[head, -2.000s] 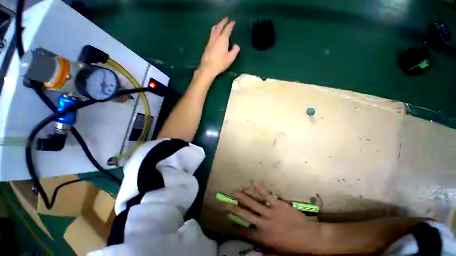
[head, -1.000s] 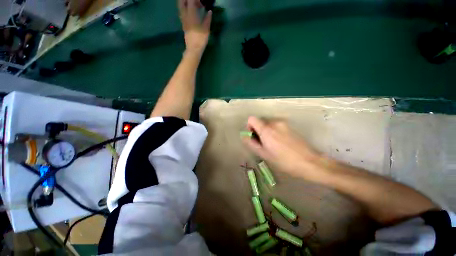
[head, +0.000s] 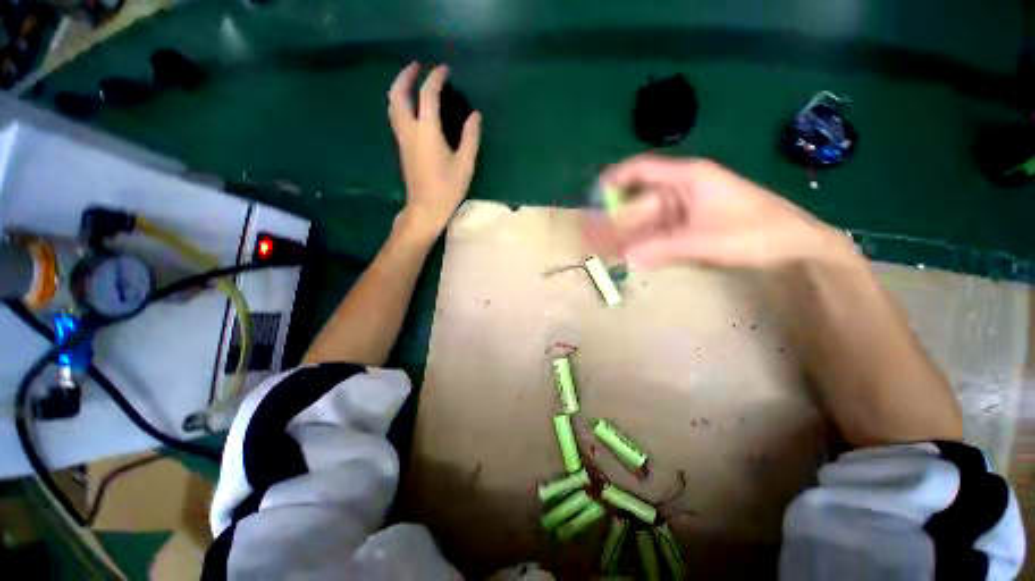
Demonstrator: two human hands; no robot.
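My left hand [head: 435, 142] rests on a black housing [head: 453, 116] on the green belt, its fingers around the housing's left and near sides. My right hand [head: 681, 210] is blurred above the top edge of the cardboard mat [head: 726, 375]. Its fingers are closed on a green battery [head: 614, 200], mostly hidden. One loose green battery [head: 604, 281] with a lead lies just below my right hand. Several more green batteries [head: 566, 386] with thin red and dark leads lie spread down to the mat's near edge.
On the green belt [head: 545, 159] stand a black housing [head: 665, 110], a blue-black round piece with pale wires [head: 821, 136], a housing at the right edge [head: 1008, 153] and several dark housings [head: 173, 68] at far left. A white machine [head: 170, 295] with gauge and hoses stands left.
My right hand has moved up and right from the mat towards the belt with a battery. My left hand has come nearer with a housing under it. The round wired piece has come into view.
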